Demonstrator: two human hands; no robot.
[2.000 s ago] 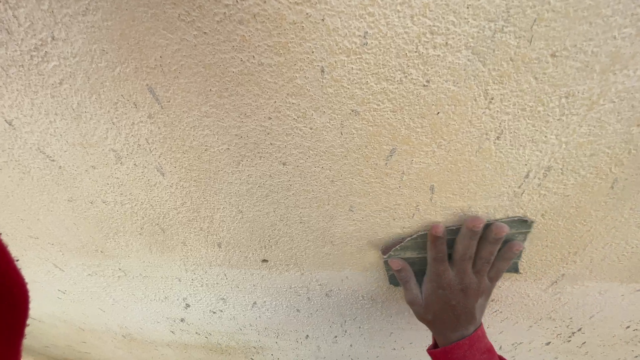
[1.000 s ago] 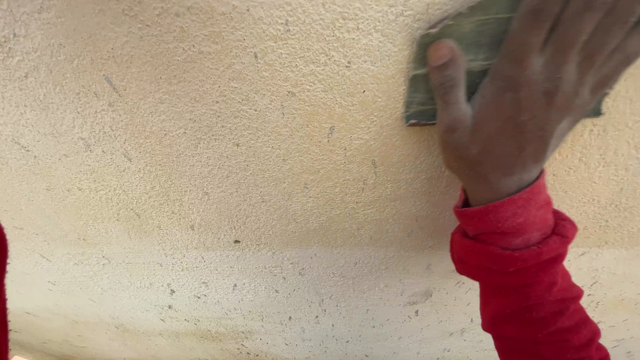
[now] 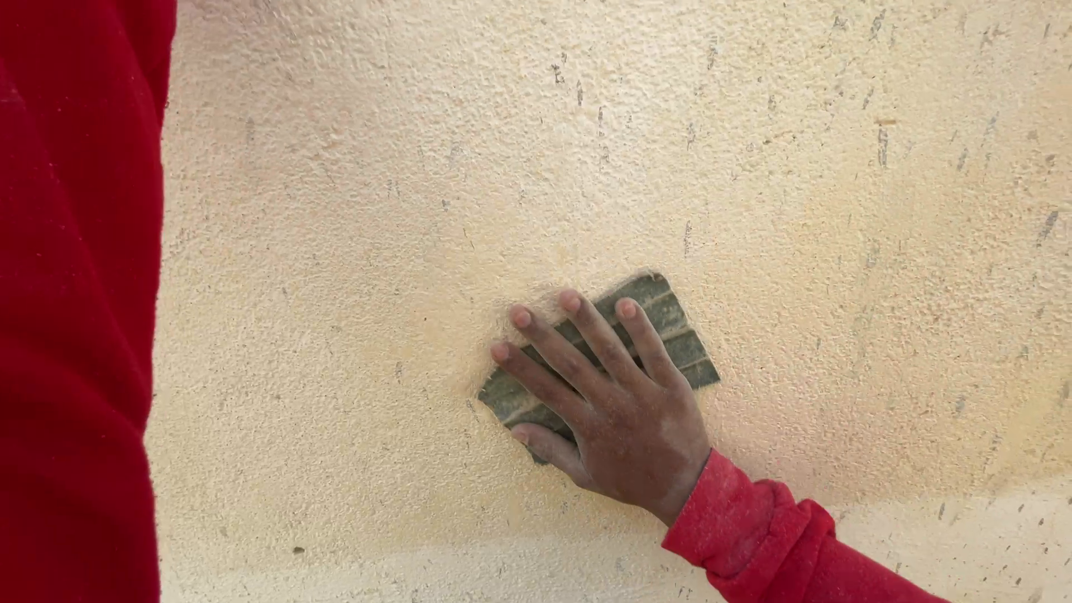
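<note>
In the head view my right hand (image 3: pixel 632 419) lies flat with its fingers spread over a creased, dark grey-green sheet of sandpaper (image 3: pixel 687 347). The palm and fingers press the sheet against a rough, cream-painted wall (image 3: pixel 377 293). The sheet is tilted, its upper right end and lower left corner showing around the hand, and several fingertips reach past its upper edge onto the wall. What lies under the palm is hidden. My left hand is not in view.
Red cloth (image 3: pixel 75 301) of the wearer's clothing fills the left edge. Dark streaks and specks mark the wall, mostly at upper right. A paler band (image 3: pixel 502 569) crosses the wall low in the view.
My right hand stays on the sandpaper and has moved down the wall from its place one second ago. More red cloth shows at the left. The view has shifted.
</note>
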